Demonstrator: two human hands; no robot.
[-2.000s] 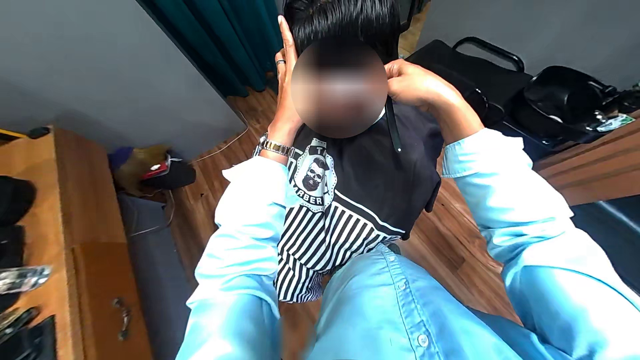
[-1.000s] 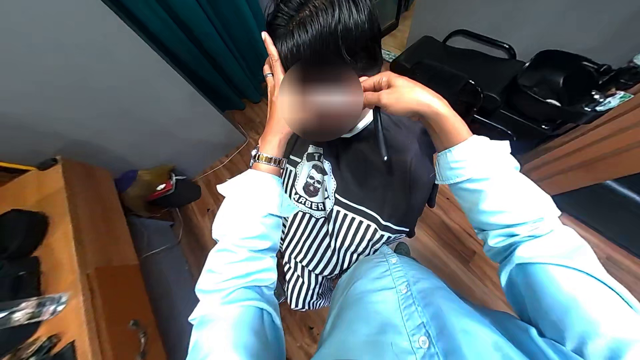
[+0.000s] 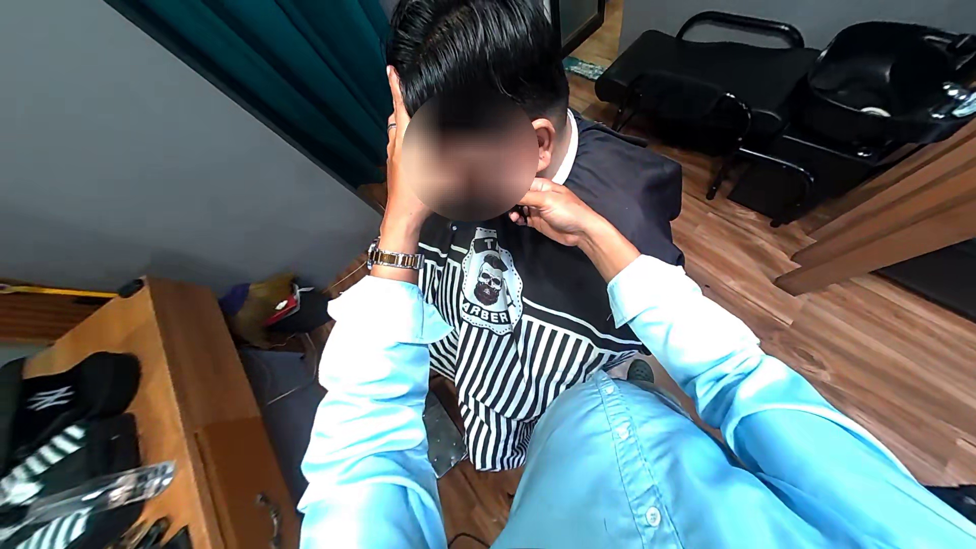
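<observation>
A seated person with black hair (image 3: 480, 53) wears a black barber cape (image 3: 610, 183) with striped lower part and a skull emblem; the face is blurred out. My left hand (image 3: 400, 168) lies along the side of the head, fingers extended upward, with a metal-band watch (image 3: 396, 258) on the wrist. At the lower cheek or jaw on the other side, below the ear (image 3: 544, 143), is my right hand (image 3: 555, 212), its fingers curled together. A small dark piece shows between these fingers; most of the tool is hidden and its kind cannot be told.
A wooden cabinet (image 3: 175, 335) at the left holds black caps (image 3: 99, 385) and a clear plastic package (image 3: 114, 488). Behind the person hangs a teal curtain (image 3: 305, 76). A black washing chair (image 3: 709, 69) with a basin (image 3: 877, 76) stands at the upper right, near a wooden furniture edge (image 3: 884, 206).
My right hand has moved down from beside the ear to the lower cheek or jaw. The dark tool that hung below it before is now mostly hidden. My left hand stays against the head.
</observation>
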